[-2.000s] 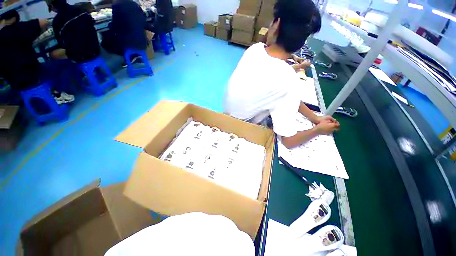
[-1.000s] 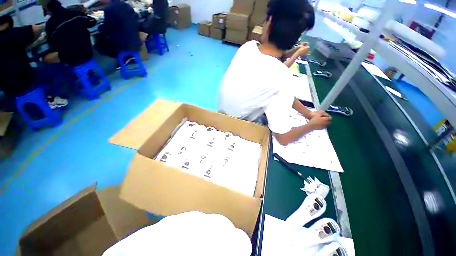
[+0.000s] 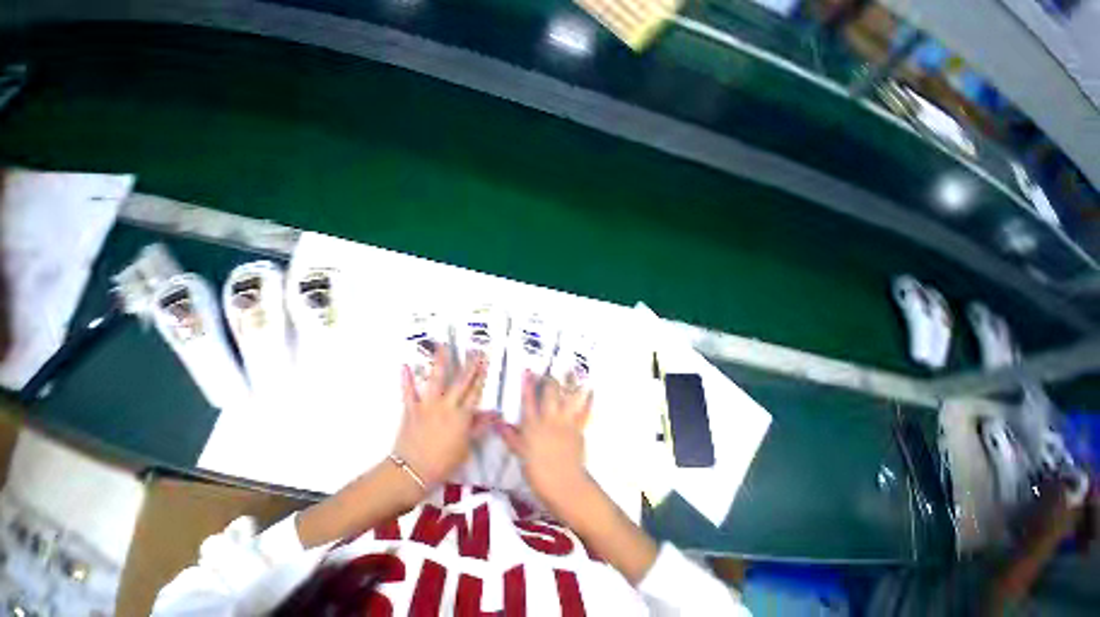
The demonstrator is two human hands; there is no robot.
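Several white handheld devices with small dark display windows stand side by side on the white work sheet. My left hand lies over the left ones of this row, fingers spread. My right hand lies over the right ones, fingers spread. The thumbs are close together. The hands hide the devices' handles, and whether they grip or only press on them cannot be told. More white devices lie apart at the left, fanned out.
A black phone lies on loose paper at right. A crumpled white cloth and dark stick are at left. The green conveyor runs behind, with devices at right. An open carton is at lower left; another person's arm is at far right.
The view has swung from the open carton and the neighbouring worker at left to the bench in front. Both my hands, out of view before, now show over the row of devices.
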